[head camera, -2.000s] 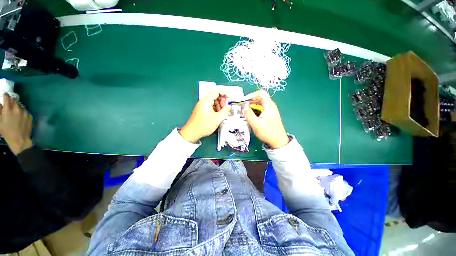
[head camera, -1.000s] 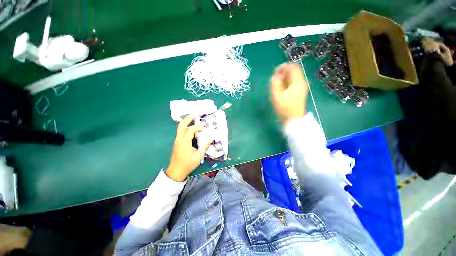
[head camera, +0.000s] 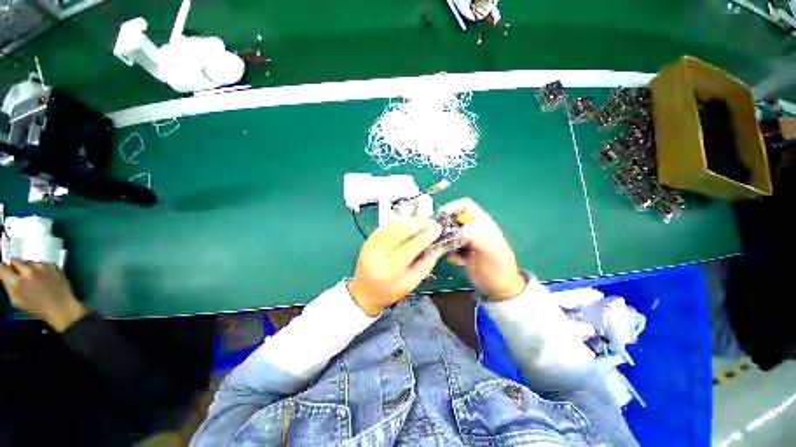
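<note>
The white camera housing (head camera: 381, 187) lies on the green bench in front of me, its lower part partly hidden by my hands. A thin dark cable hangs at its left side and a lead with a pale end sticks up at its right. My left hand (head camera: 394, 264) and my right hand (head camera: 489, 255) meet just below and right of the housing's top part. Their fingers close on a dark square camera module (head camera: 447, 229). A small yellow item (head camera: 463, 218) shows at my right fingers; what it is cannot be told.
Tangled white sealing rings (head camera: 425, 131) lie behind the housing. More modules (head camera: 630, 148) lie at right beside a cardboard box (head camera: 689, 131). A blue bin (head camera: 672, 349) stands below the bench edge. At left are a black fixture (head camera: 78, 148) and another person's hand (head camera: 39, 292).
My right hand has come back from the right to my left hand. My left hand has moved from the housing onto the dark module, now between both hands. The view has turned.
</note>
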